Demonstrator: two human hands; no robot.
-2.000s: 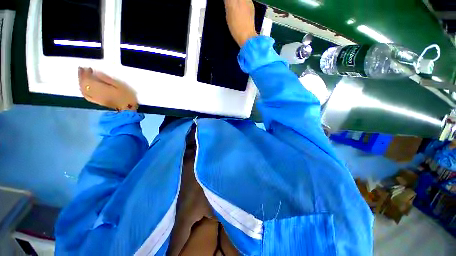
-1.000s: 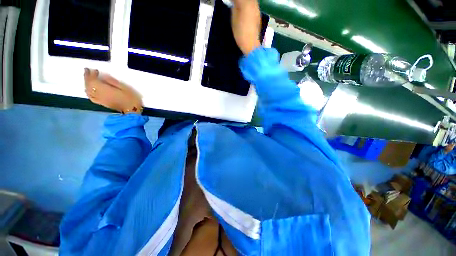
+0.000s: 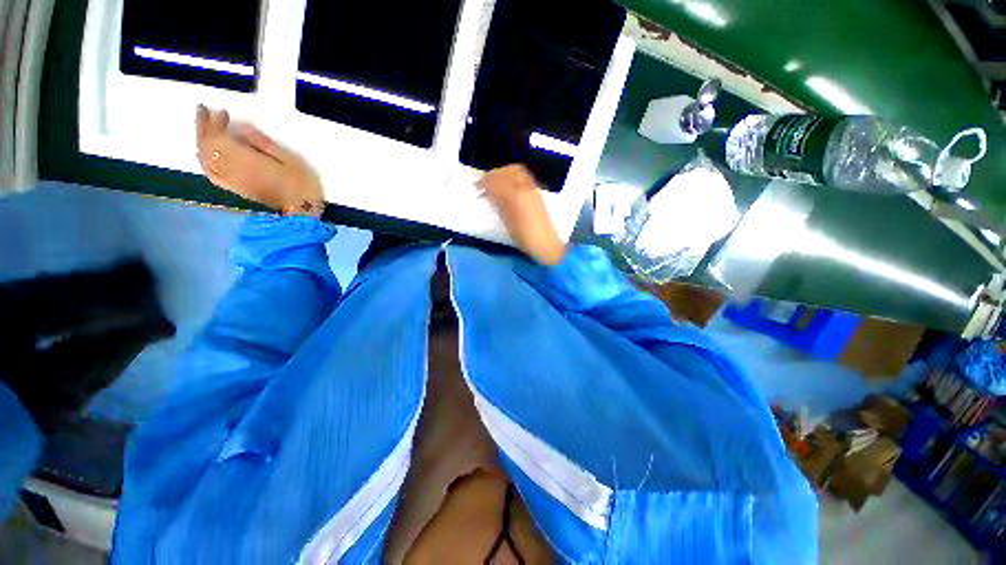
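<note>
A white foam tray (image 3: 386, 182) lies before me, cut off by the top edge. Its three recesses hold glossy black tablets: left (image 3: 188, 28), middle (image 3: 375, 55) and right (image 3: 541, 83). White light lines reflect on all three. My left hand (image 3: 254, 166) rests on the tray's front rim below the left tablet, holding nothing visible. My right hand (image 3: 524, 210) is over the front rim below the right tablet, fingers bent. Whether a wipe is in its fingertips cannot be told against the white foam.
Right of the tray are a small dispenser bottle (image 3: 673, 119), a large clear bottle (image 3: 844, 151) lying down, a bagged pile of wipes (image 3: 686, 221), a small white card (image 3: 614, 208) and a shiny plastic sheet (image 3: 772, 237). The green conveyor (image 3: 883, 55) runs behind. Cardboard boxes (image 3: 866, 452) stand lower right.
My right hand has come back from the right tablet's far part to the front rim, uncovering that tablet. My left hand stays on the rim. The view has shifted slightly.
</note>
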